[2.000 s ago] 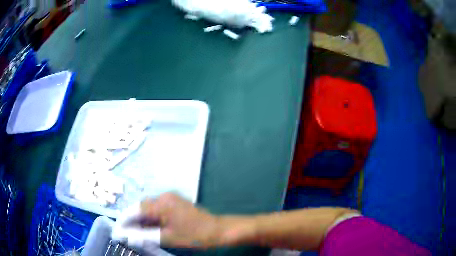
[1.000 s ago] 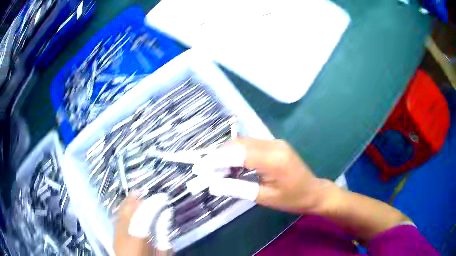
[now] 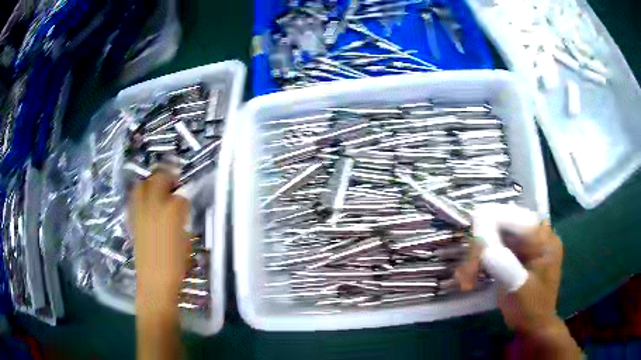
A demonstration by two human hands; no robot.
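Observation:
The large white central tray is full of shiny silver cylinder units. My right hand, with white coverings on thumb and fingers, is over its right side. It holds a silver cylinder unit, thin end pointing up and left. My left hand is in the left tray, its fingertips down among short silver metal tubes. The fingertips are blurred and partly hidden, so whether they grip a tube cannot be told.
A blue tray with thin silver rods lies behind the central tray. A white tray with small white pieces is at the upper right. Crinkled clear plastic lies along the left tray. Stacked blue bins with silver parts stand at the far left.
The view has swung left. My left hand has moved from the central tray into the left tray. My right hand stays over the central tray with a silver piece in its fingers.

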